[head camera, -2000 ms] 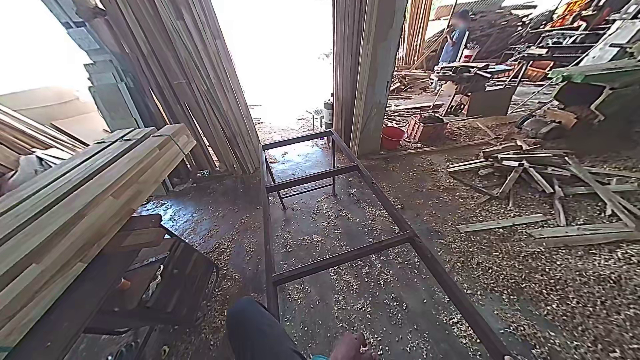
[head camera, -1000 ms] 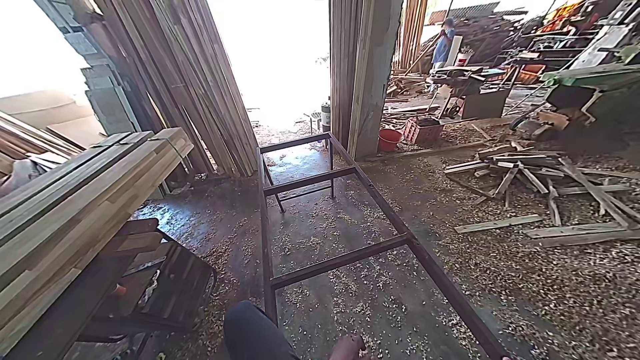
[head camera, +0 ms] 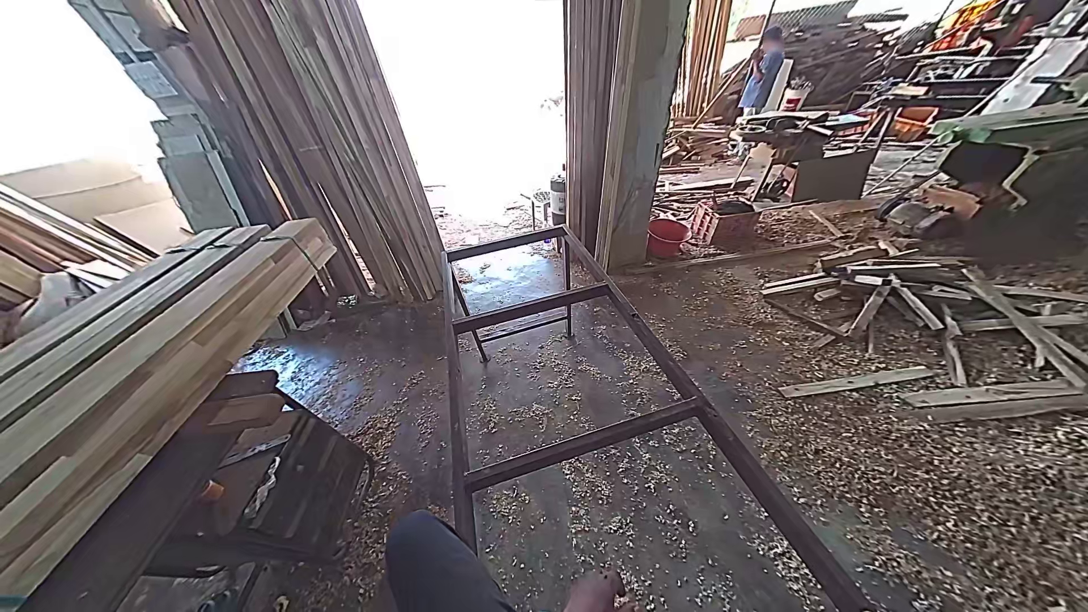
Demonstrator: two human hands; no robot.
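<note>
My right hand (head camera: 600, 590) shows at the bottom edge, right of my dark-clothed knee (head camera: 440, 565). Its fingers look partly curled, and the frame edge cuts it off, so whether it holds anything cannot be told. Around and ahead of it stretches a long dark metal frame (head camera: 586, 442) with crossbars, standing on legs at its far end. The hand appears inside the frame's near part, with no contact visible. My left hand is out of view. At the left, bundled light wooden boards (head camera: 195, 314) lie on a dark support.
Tall planks (head camera: 314, 144) lean beside the bright doorway. A concrete pillar (head camera: 637, 144) stands right of it, near a red bucket (head camera: 668, 237) and a red crate (head camera: 722, 224). Offcuts (head camera: 901, 297) and shavings cover the floor at right. Another person (head camera: 762, 75) stands farther back.
My right hand is still low in the frame, its fingers shifting slightly. The distant person's posture looks changed. The boards and metal frame stay put.
</note>
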